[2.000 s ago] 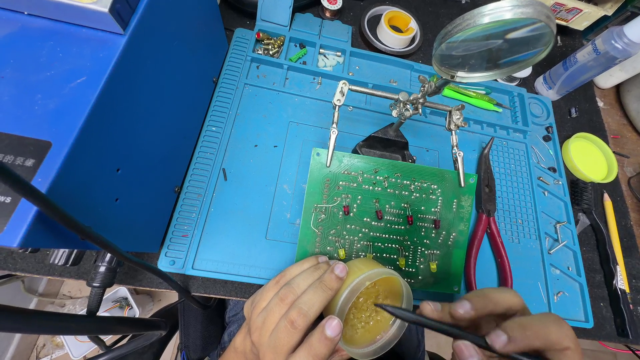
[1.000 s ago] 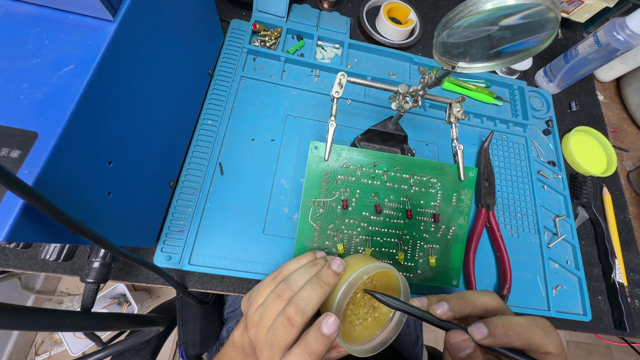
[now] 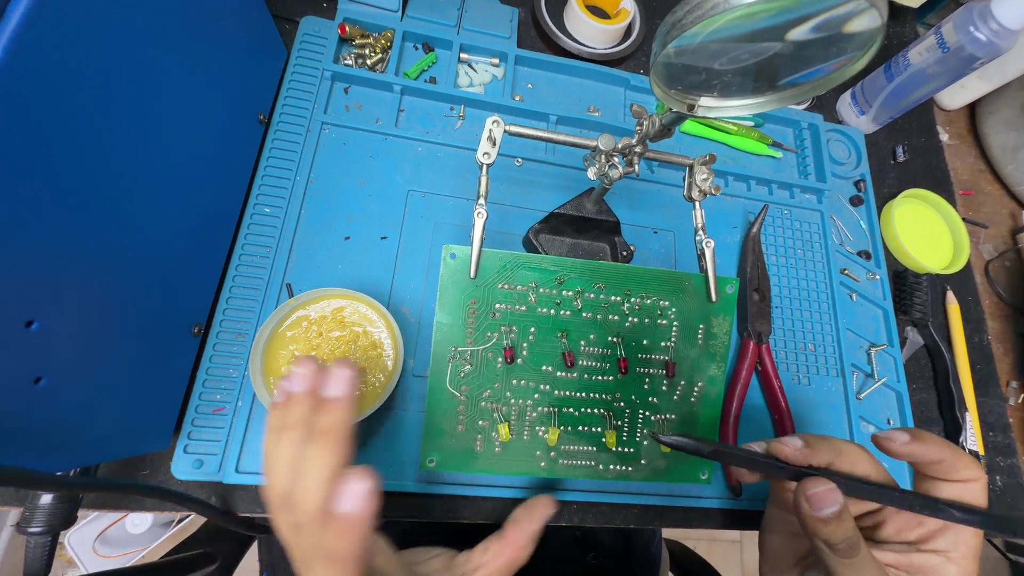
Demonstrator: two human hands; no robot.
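On the left part of the blue silicone work mat (image 3: 360, 200) stands a round tub of yellow paste (image 3: 332, 352). My left hand (image 3: 336, 480), blurred, is at the tub's near edge with its fingers spread and nothing held. My right hand (image 3: 864, 496) holds a black pointed tool (image 3: 768, 464), whose tip is over the lower right of the green circuit board (image 3: 576, 376), by a yellow LED. Two alligator clips of a helping-hands stand (image 3: 600, 152) reach the board's top corners. Red and yellow LEDs stand on the board.
Red-handled long-nose pliers (image 3: 756, 344) lie right of the board. A magnifying lens (image 3: 768, 48) overhangs the mat. A blue metal box (image 3: 128, 224) fills the left. At the right are a yellow-green lid (image 3: 924, 230), a brush (image 3: 928, 352), a pencil (image 3: 964, 360) and a plastic bottle (image 3: 920, 68).
My left hand has let go of the tub, which now stands on the mat left of the board. The black tool's tip has moved from the paste to the board.
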